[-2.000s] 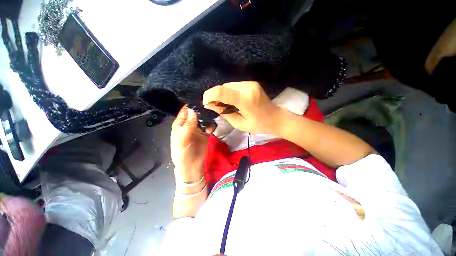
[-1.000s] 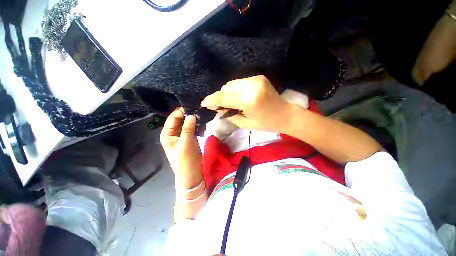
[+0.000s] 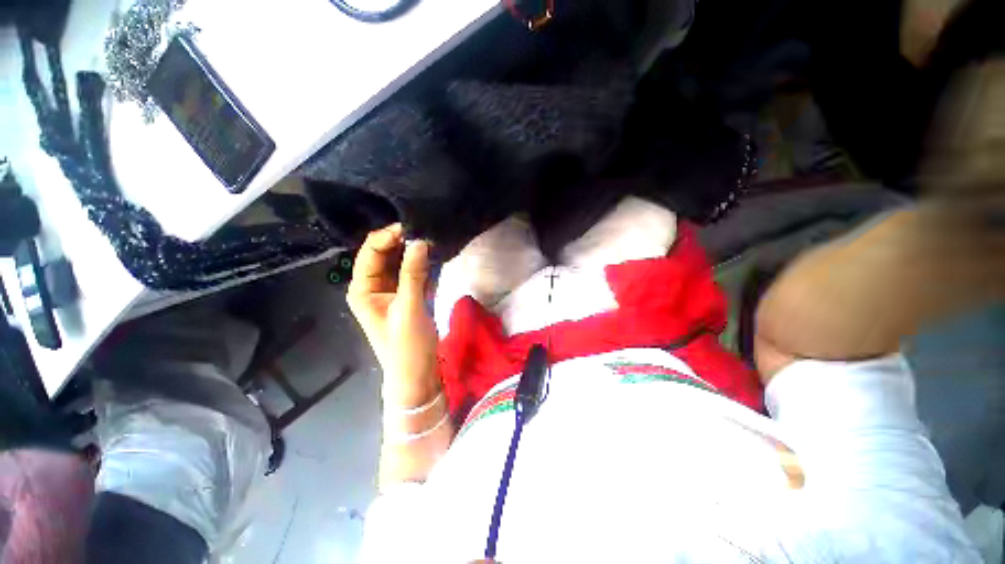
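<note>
The black nubby garment piece is draped over the lap and against the white table's edge. My left hand pinches the garment's near edge between thumb and forefinger; a small pale glint shows at the fingertips. My right hand is at the right border, strongly blurred and partly cut off, away from the cloth; whether it holds a needle cannot be told. Beaded trim shows along the garment's right edge. No needle can be made out.
The white table holds a smartphone, a silver-grey chain heap and black glittering strands hanging along its edge. Red cloth lies across the lap. Plastic-covered items stand lower left. Part of another person shows upper right.
My right hand has left the garment edge and swung far out to the right, blurring. My left hand keeps its pinch and has shifted slightly left since the first frame.
</note>
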